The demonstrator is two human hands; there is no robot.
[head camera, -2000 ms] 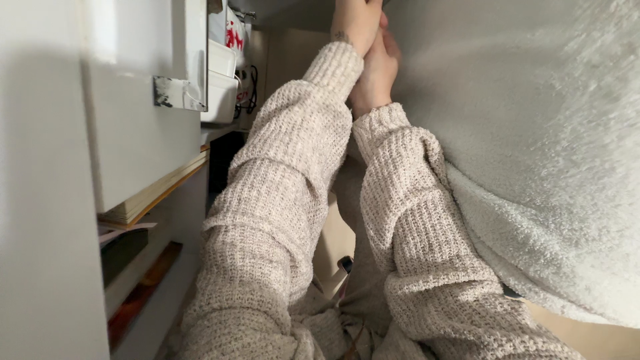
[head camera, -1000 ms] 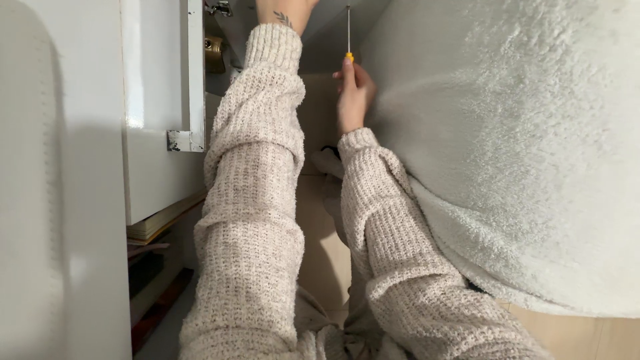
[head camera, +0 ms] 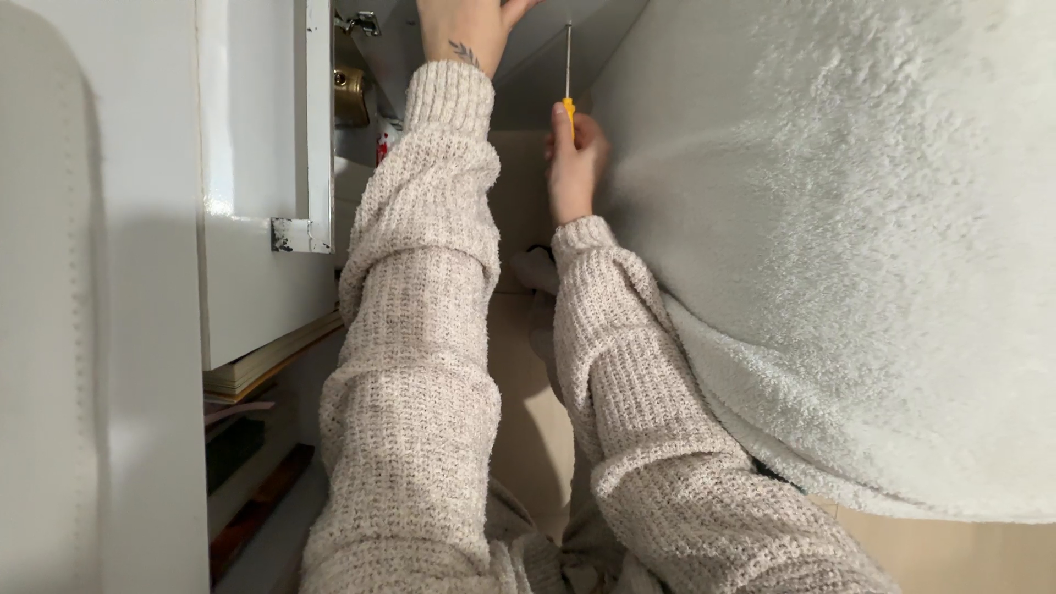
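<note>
My right hand (head camera: 576, 161) grips the yellow handle of a screwdriver (head camera: 568, 107), whose thin metal shaft points up toward a grey-white panel (head camera: 536, 74), perhaps a cabinet door. Whether the tip touches the panel or a screw there, I cannot tell. My left hand (head camera: 466, 33) is up at the top edge, to the left of the screwdriver, against or near the same panel; its fingers are mostly cut off by the frame. A metal hinge (head camera: 360, 23) shows on the cabinet just left of my left hand.
At left stands a white cabinet (head camera: 264, 289) with a chipped corner on its frame (head camera: 301, 235). A gold-coloured object (head camera: 351, 97) lies inside. Books (head camera: 272, 355) are stacked on a lower shelf. A fluffy white blanket (head camera: 866, 247) drapes along the right side, leaving a narrow gap.
My hands, close together two seconds ago, have moved apart. The screwdriver in my right hand came into view one second ago and remains there. The view has shifted.
</note>
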